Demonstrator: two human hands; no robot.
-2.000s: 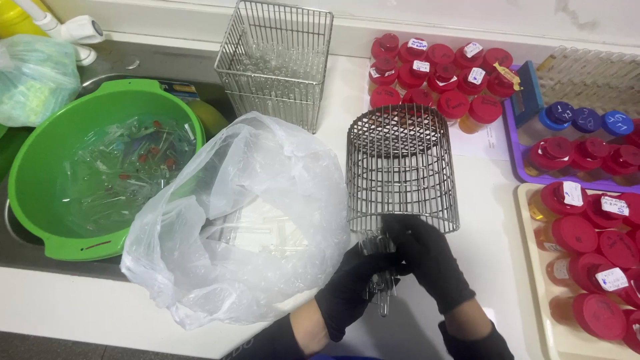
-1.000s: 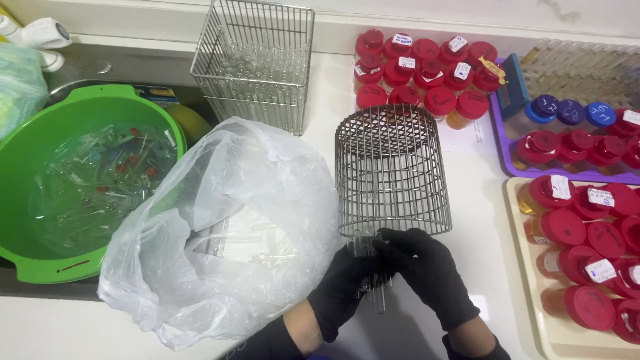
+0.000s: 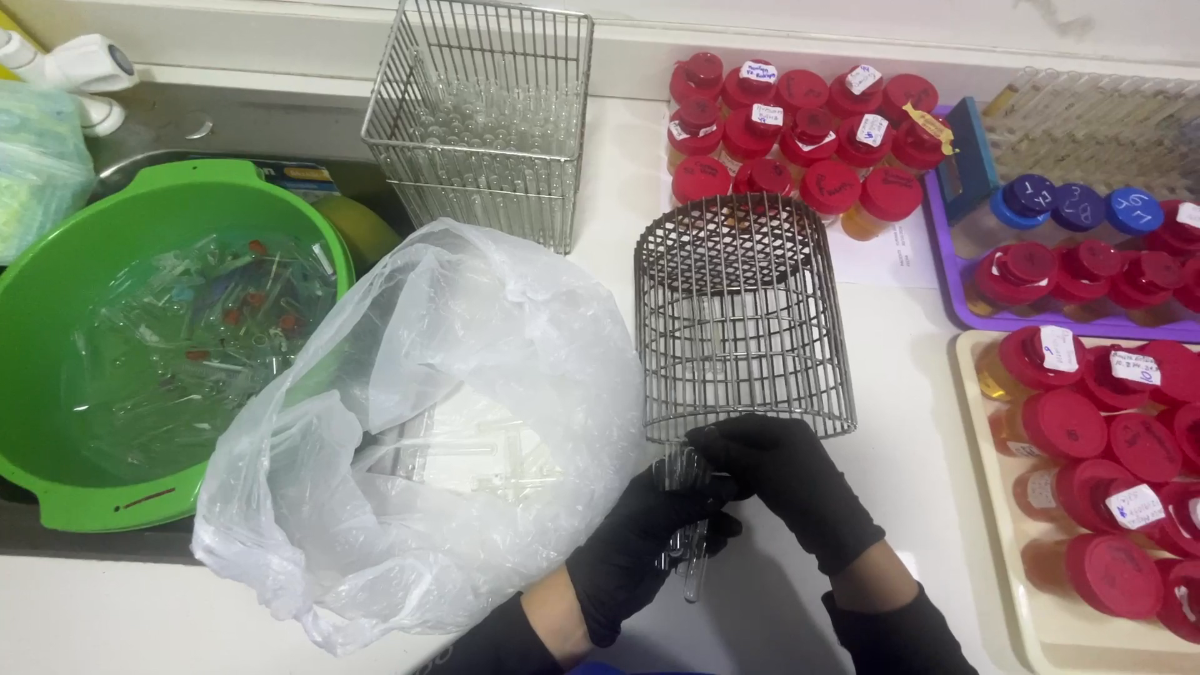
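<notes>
Both hands wear black gloves. My left hand (image 3: 637, 544) is closed around a bundle of clear glass test tubes (image 3: 692, 553), their rounded ends pointing down. My right hand (image 3: 787, 478) touches the upper end of the bundle; its fingertips are partly hidden, so its hold is unclear. Just above both hands a wire mesh basket (image 3: 750, 366) lies on its side, with a few tubes faintly visible inside. Left of my hands stands a clear plastic bag (image 3: 562, 375), wide open, with glass tubes (image 3: 487, 459) in it.
At left, a green basin (image 3: 187, 178) of liquid and glassware sits in a metal sink (image 3: 244, 122). Behind the bag stands a wire basket (image 3: 478, 150) full of tubes. Red-capped jars (image 3: 830, 187) stand behind, more on a purple tray (image 3: 1078, 323) and a cream tray (image 3: 994, 450) at right.
The left hand still holds the tube bundle below the mesh basket, with the right hand beside it. The view has shifted slightly.
</notes>
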